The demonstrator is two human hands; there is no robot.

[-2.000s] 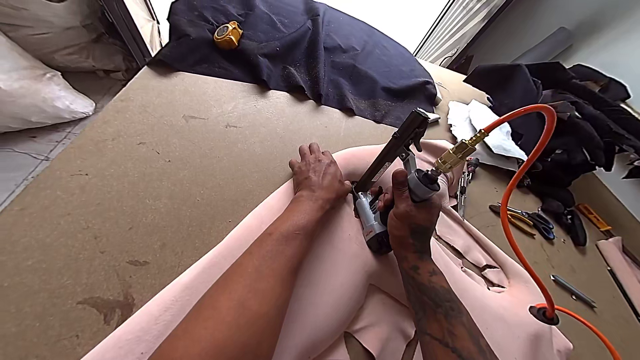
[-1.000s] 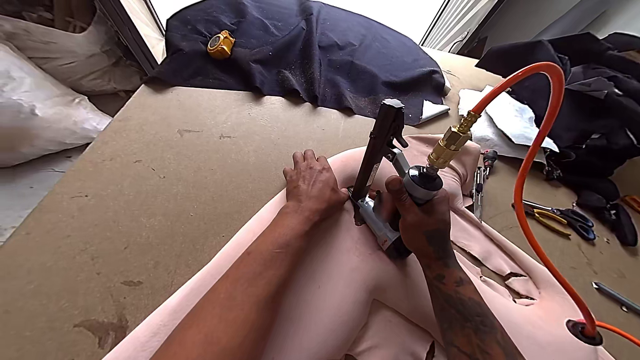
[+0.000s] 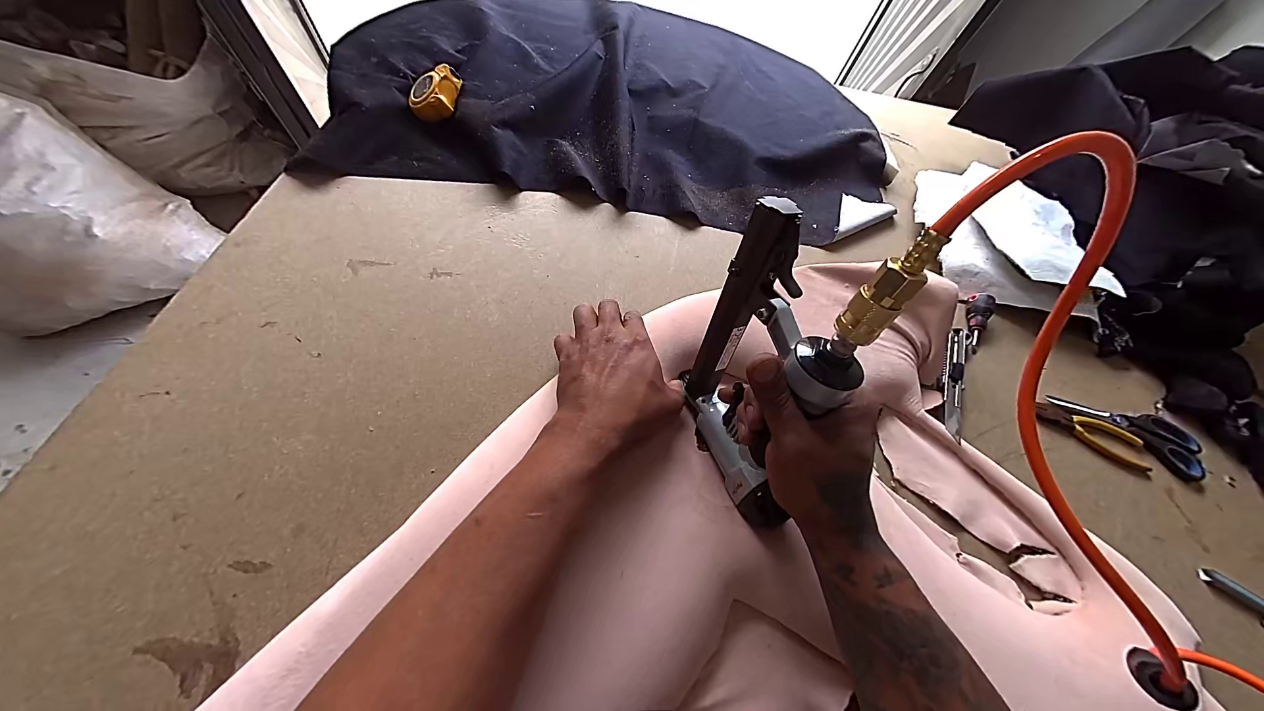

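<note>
My right hand (image 3: pixel 815 444) grips a pneumatic staple gun (image 3: pixel 741 395) by its handle, its nose against the pink upholstery material (image 3: pixel 642 583). A brass coupling (image 3: pixel 882 296) joins the gun to an orange air hose (image 3: pixel 1047 346). My left hand (image 3: pixel 614 380) lies over the curved edge of the pink material just left of the gun's nose, fingers pointing away from me. Whether its fingers pinch the material is hidden. The pink material has several cutouts and slits on the right, and the hose passes by a dark-rimmed hole (image 3: pixel 1150 673) in it.
Dark fabric (image 3: pixel 612 109) lies at the table's far end with a yellow tape measure (image 3: pixel 435 93) on it. At right are white scraps (image 3: pixel 1037 232), a utility knife (image 3: pixel 954 380), a screwdriver (image 3: pixel 980 314), yellow-handled pliers (image 3: pixel 1101 436), scissors (image 3: pixel 1160 439) and black fabric (image 3: pixel 1185 148). White sacks (image 3: pixel 89 217) stand left.
The staple gun stands a little more upright than two seconds ago, still in my right hand. My left hand stays beside its nose on the edge of the pink material.
</note>
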